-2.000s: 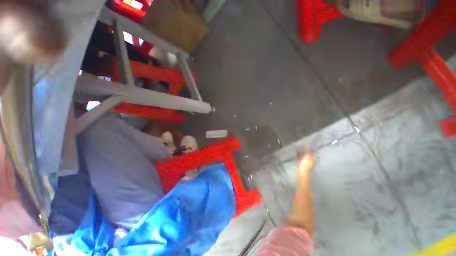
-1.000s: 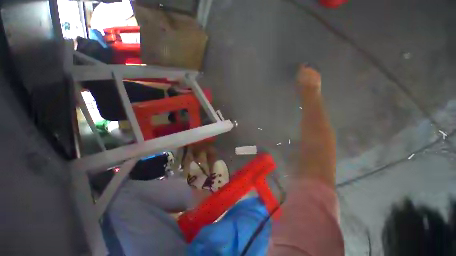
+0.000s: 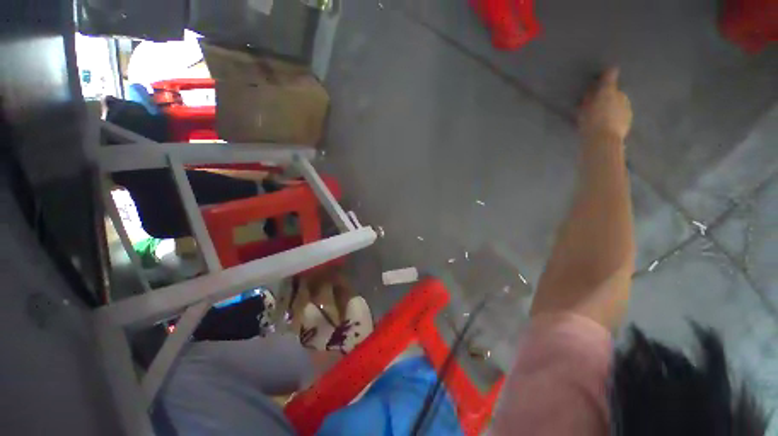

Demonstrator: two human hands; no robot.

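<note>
My right hand (image 3: 607,111) is at the end of a bare forearm with a pink sleeve, stretched out over the grey floor (image 3: 478,128) at the upper right. Its fingers are bunched and one fingertip points away. Whether it pinches anything is too small and blurred to tell, as is whether it touches the floor. Several thin white slivers lie on the floor, one near the forearm (image 3: 701,228). A small white rectangular piece (image 3: 399,276) lies left of the arm. My left hand is out of the picture.
A pale metal frame (image 3: 247,271) juts in from the left, by a cardboard box (image 3: 273,98). A red stool (image 3: 375,353) with blue cloth (image 3: 388,400), grey-trousered legs (image 3: 230,383) and white shoes (image 3: 351,324) are below. Dark hair (image 3: 682,383) fills the lower right. More red plastic (image 3: 505,21) stands farther off.
The view has swung and shifted. My right arm reaches farther out to the upper right than before. The blurred hand at the upper left two seconds ago is out of view.
</note>
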